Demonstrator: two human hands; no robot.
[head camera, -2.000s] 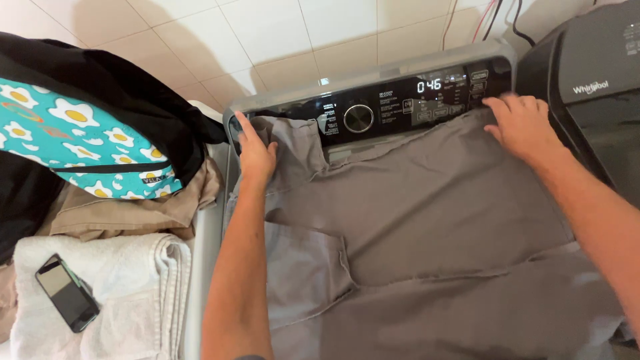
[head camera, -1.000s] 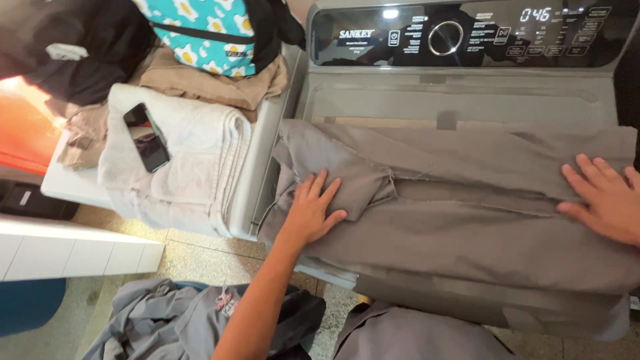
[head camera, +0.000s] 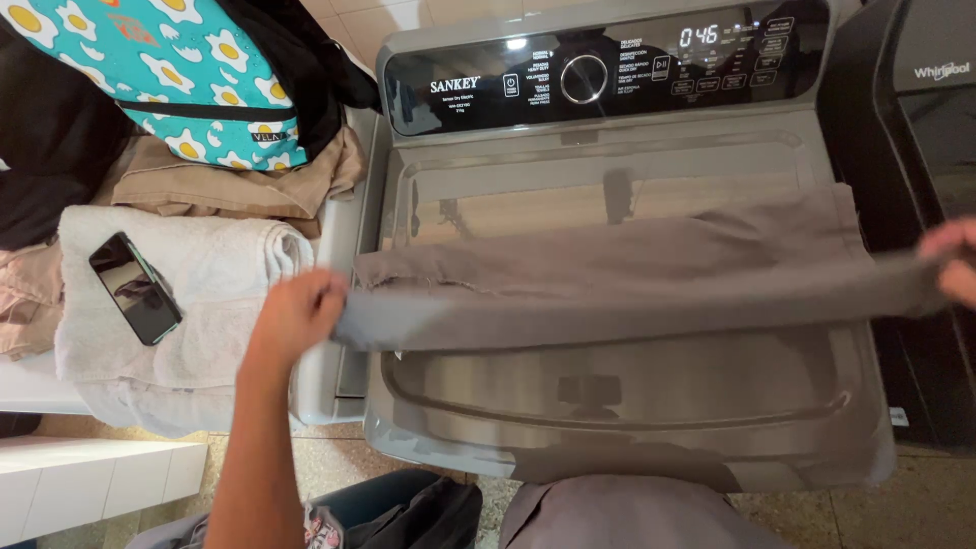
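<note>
A grey-brown cloth (head camera: 610, 259), folded into a long strip, lies across the top of a grey Sankey dryer (head camera: 488, 435). My left hand (head camera: 305, 305) grips the near edge of the cloth at its left end, beside the dryer's left side. Blurred by motion, my right hand (head camera: 953, 259) holds the right end of that edge at the right border of the view. Between both hands the edge is stretched and appears raised off the lid. Whether the cloth is one garment cannot be told.
On the white surface at left are a folded white towel (head camera: 206, 252) with a smartphone (head camera: 136, 288) on it, beige clothes (head camera: 221, 187) and an egg-print backpack (head camera: 206, 76). A black Whirlpool appliance (head camera: 930, 168) stands at right. Grey and dark clothing (head camera: 404, 511) shows below.
The cloth was spread wide over the dryer, then folded narrower; now it is a narrower strip. My hands, earlier flat on it, now grip its near edge at both ends.
</note>
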